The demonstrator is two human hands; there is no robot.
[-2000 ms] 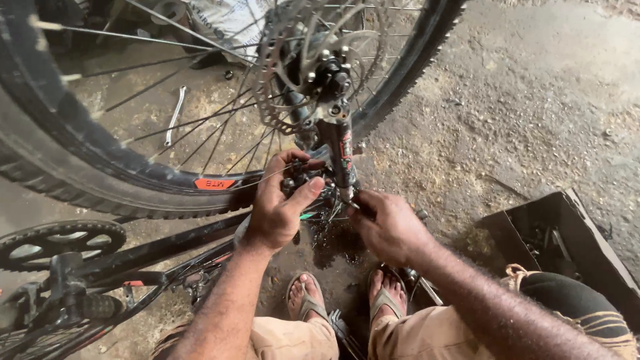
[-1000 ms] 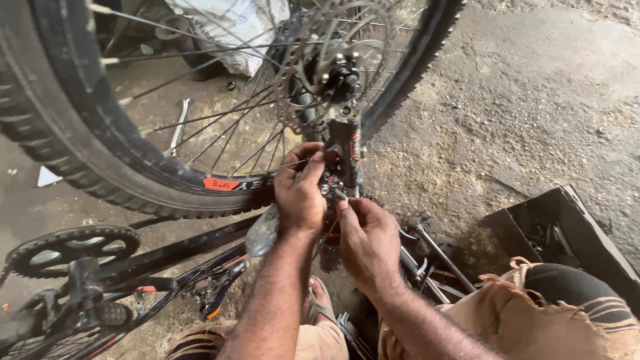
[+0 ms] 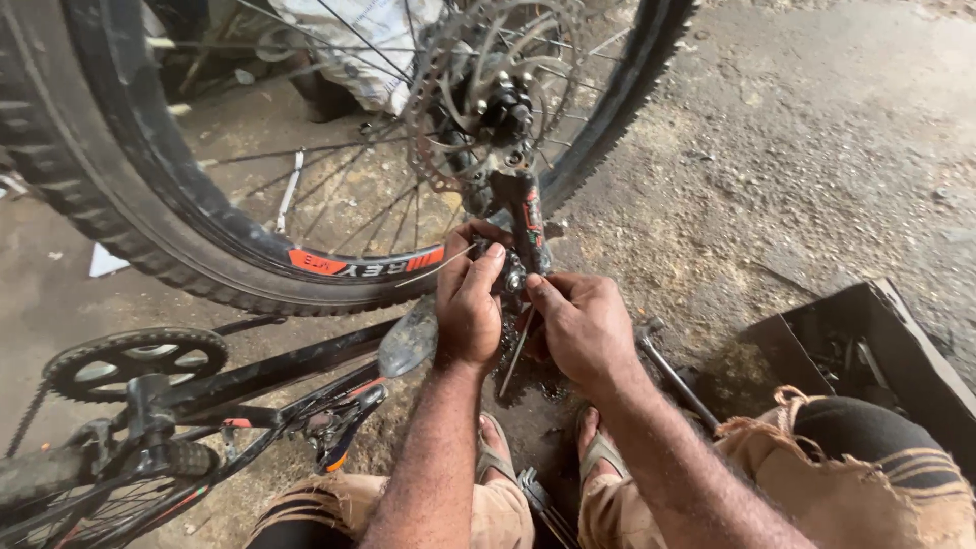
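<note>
My left hand [image 3: 474,297] is closed around a small dark metal bicycle part [image 3: 512,273], likely a brake caliper, beside the lower end of the fork leg [image 3: 528,217]. A thin cable [image 3: 435,268] sticks out to the left of that hand. The thumb and fingertips of my right hand [image 3: 583,324] pinch at the same part from the right, and a thin rod or cable [image 3: 516,352] slants down beside them. Just above are the brake disc [image 3: 422,130] and the hub of the wheel, whose black tyre [image 3: 229,278] curves past on the left.
The bicycle frame [image 3: 290,366] and chainring [image 3: 137,362] lie at lower left. A spanner [image 3: 290,191] is on the ground behind the spokes. At right stands a dark box [image 3: 907,335] with metal items, near a long-handled tool [image 3: 679,381]. A white sack [image 3: 358,46] lies behind the wheel.
Both hands have come together at the small metal part; two seconds ago my right hand was farther right, by the fork end. The view has shifted somewhat.
</note>
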